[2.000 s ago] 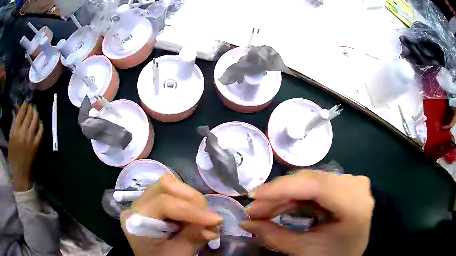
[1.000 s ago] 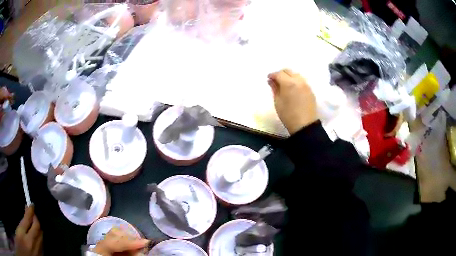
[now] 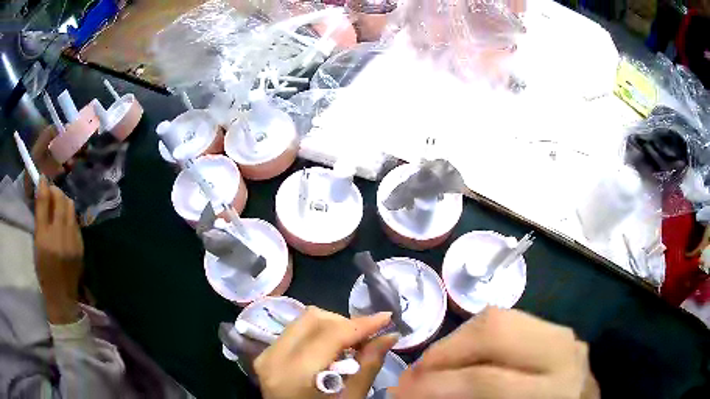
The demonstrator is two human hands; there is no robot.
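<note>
My left hand is at the bottom centre, fingers curled around a white tube whose open end faces me. Its fingertips overlap the view of a base unit with a grey flexible piece on it. My right hand is just right of it, blurred, fingers bent together; whether it holds something small is hidden. A base unit is partly hidden under my hands. Another base lies left of my left hand. A base at the right carries a thick white tube.
Several more pink-and-white bases fill the dark green table. The white-covered board has a raised brown edge behind them. A clear bag of tubes lies at the back. Another person's hand is at the left, with a white stick.
My right hand went out over the white board and is now back beside my left hand. The view has swung back down and left. The other person's white stick is now raised off the table.
</note>
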